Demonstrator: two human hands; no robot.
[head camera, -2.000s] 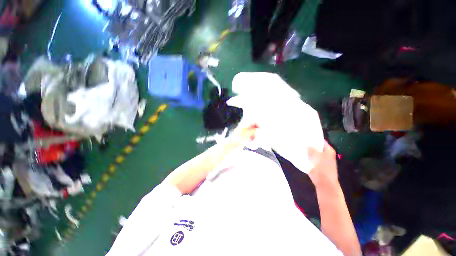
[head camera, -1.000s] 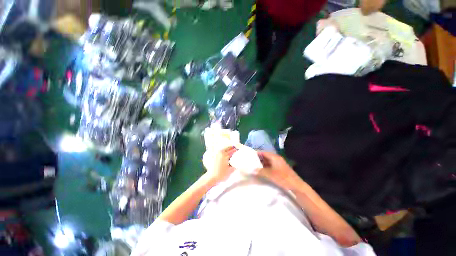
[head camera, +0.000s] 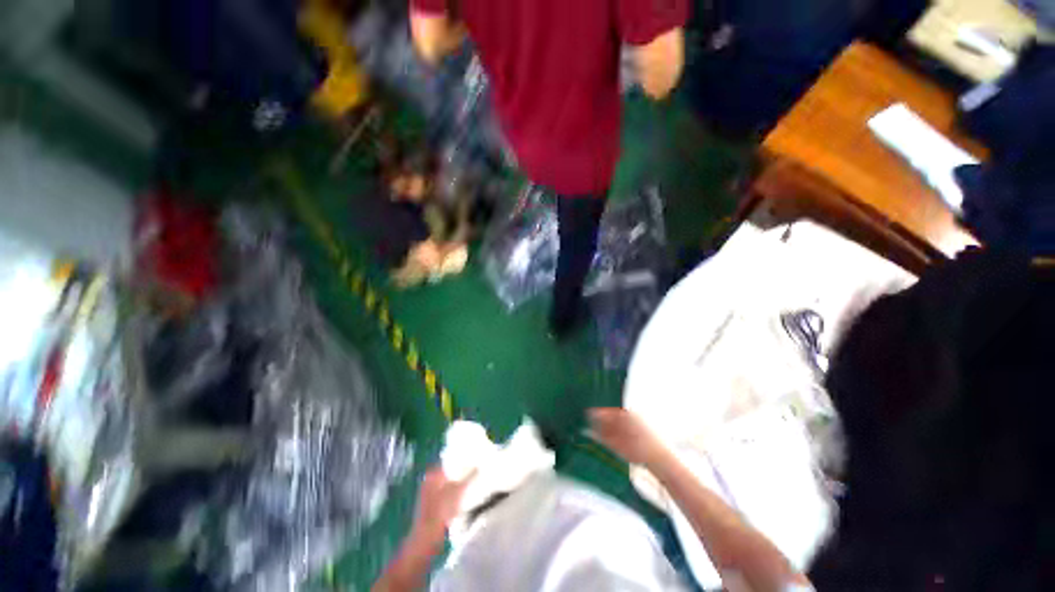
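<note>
A cream-white garment is bunched up in front of my white shirt, at the lower middle of the view. My left hand is at the garment's left side and grips its edge; the fingers are blurred. My right hand is to the right of the garment, apart from it, raised beside the large white sack, and nothing shows in it. Its fingers are blurred, with the fingertips pointing left.
A person in a dark red shirt stands ahead. A big white woven sack is close on my right, beside dark cloth and a wooden table. Shiny plastic-bagged items lie left. A yellow-black line crosses the green floor.
The view has moved on to the person in red and the white sack. My right hand has come off the cream garment, which both hands held before; my left hand stays on it.
</note>
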